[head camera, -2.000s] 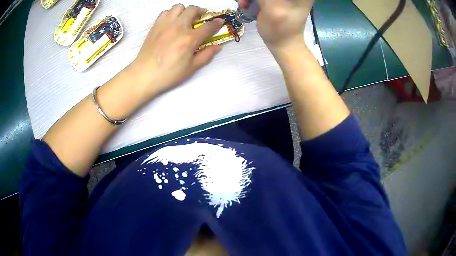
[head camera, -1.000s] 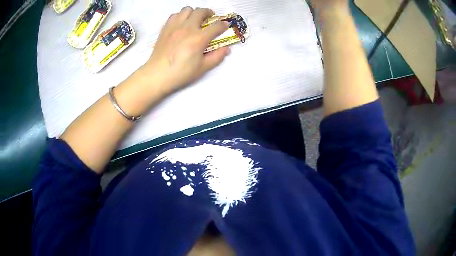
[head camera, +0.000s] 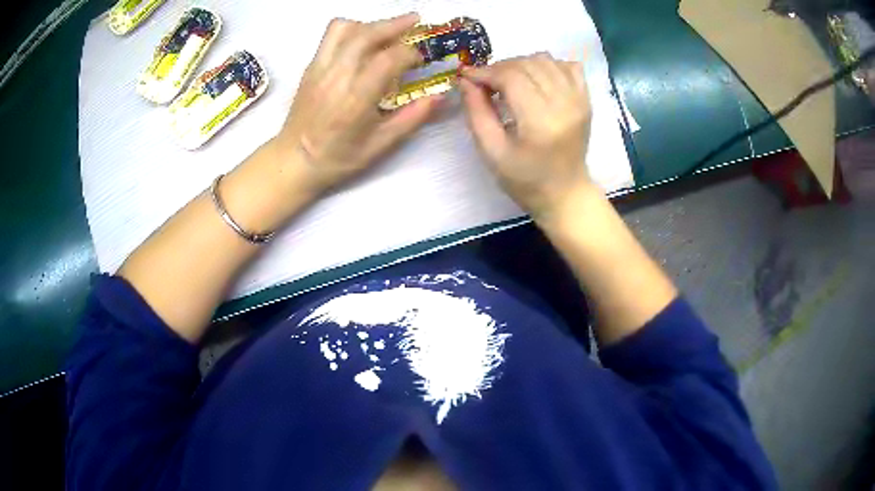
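Note:
A housing half (head camera: 393, 100) lies on the white mat (head camera: 365, 216) at the top centre, with a dark circuit board (head camera: 451, 44) at its right end and a yellow battery (head camera: 422, 88) beside it. My left hand (head camera: 355, 96) holds the shell's left end, fingers over its far edge and thumb at its near side. My right hand (head camera: 532, 120) is at the shell's right side, thumb and forefinger pinched together at the reddish lead wires (head camera: 464, 69). The fingertips hide part of the wires. No screwdriver is seen in either hand.
Several similar units lie at the upper left of the mat, one of them nearest (head camera: 219, 99). The green bench surface (head camera: 662, 91) borders the mat. A brown cardboard sheet (head camera: 768, 72) lies at the right, with a dark cord (head camera: 739, 151) running across it.
My right hand first held the grey screwdriver over the board, then moved away right, and is now back at the shell without it. My left hand has stayed at the shell.

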